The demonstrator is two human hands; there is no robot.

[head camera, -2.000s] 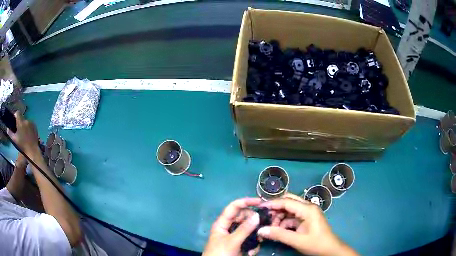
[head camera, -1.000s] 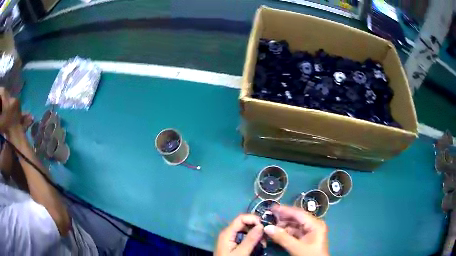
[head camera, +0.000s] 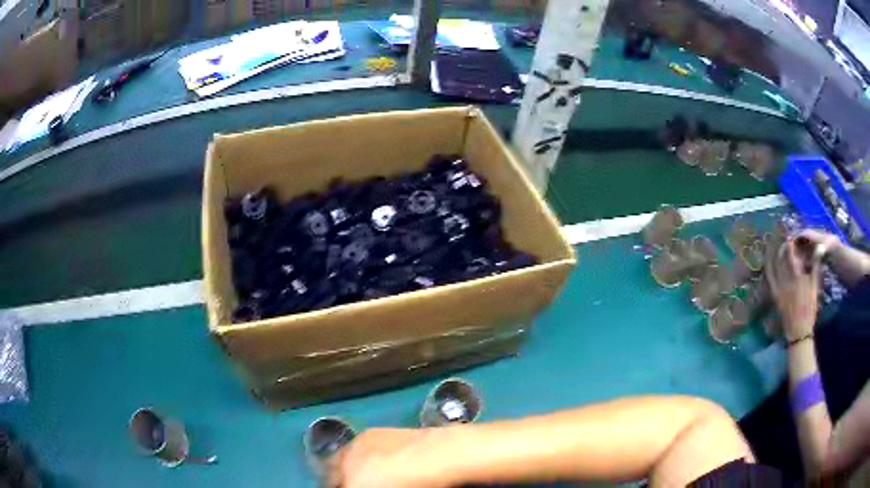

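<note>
My right hand (head camera: 367, 459) is at the bottom edge, its forearm reaching in from the lower right. It is beside or on a tubular housing (head camera: 326, 436) and covers part of it; its fingers are blurred and cut off, so its grip cannot be told. Another housing (head camera: 452, 404) with a pale centre stands behind my forearm. A third housing (head camera: 157, 435) with a short lead wire is at the lower left. A large open cardboard carton (head camera: 382, 319) full of black plastic inserts (head camera: 353, 253) stands behind them. My left hand is out of the picture.
At the right, another worker's hands (head camera: 797, 276) are near a cluster of housings (head camera: 711, 286) and a blue bin (head camera: 820, 195). A clear bag (head camera: 11, 357) is cut off at the left edge. A marked white post (head camera: 558, 86) rises behind the carton.
The view has swung right, so the carton appears further left and the neighbour at right shows. My left hand and the black part held earlier are no longer seen. My right arm now crosses the foreground.
</note>
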